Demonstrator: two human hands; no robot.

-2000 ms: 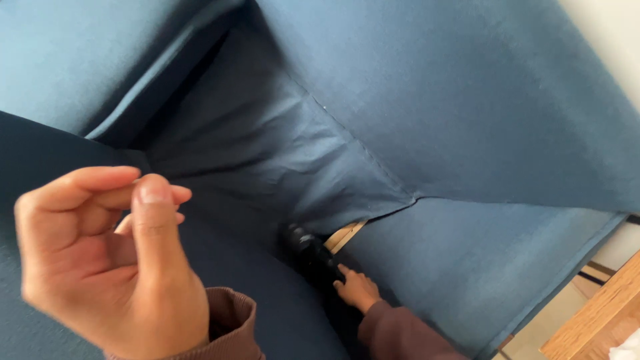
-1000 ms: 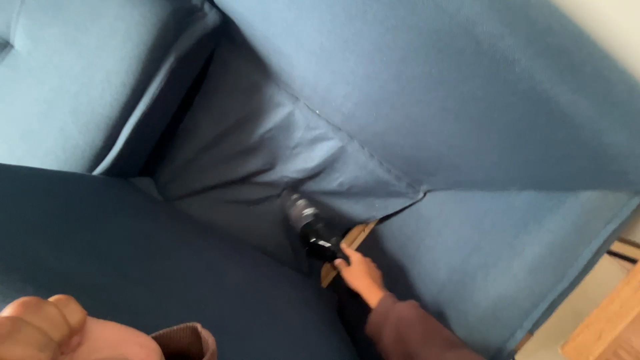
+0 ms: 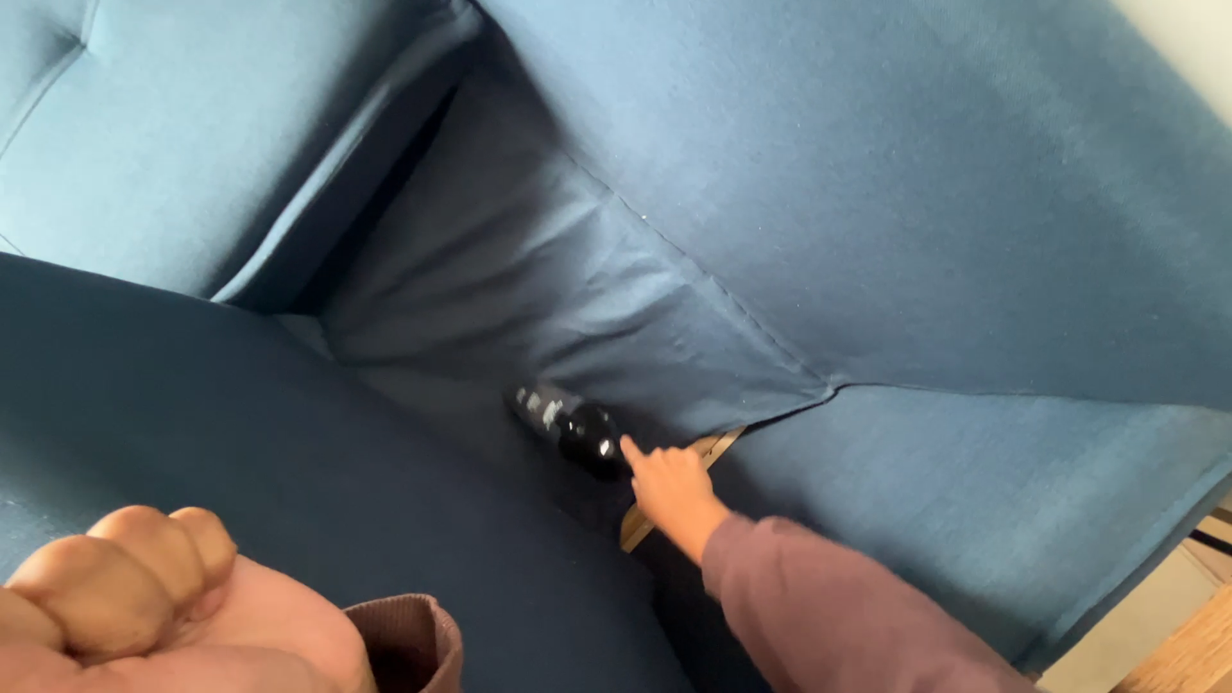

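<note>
My right hand grips the near end of a dark, partly clear handheld vacuum, which is blurred. The device's far end lies against the wrinkled blue fabric of the sofa's seat base. At lower left, close to the camera, my left hand is curled with its fingers folded in, and nothing shows in it. Past my right hand a strip of pale wood frame shows at the edge of the base fabric.
A tufted blue cushion stands at upper left, and a dark blue upholstered part runs along the near left. The blue backrest rises at upper right. A wooden edge is at lower right.
My left hand has dropped from a raised pose with fingertips near the thumb to a curled one at lower left. My right hand still holds the device low on the base fabric.
</note>
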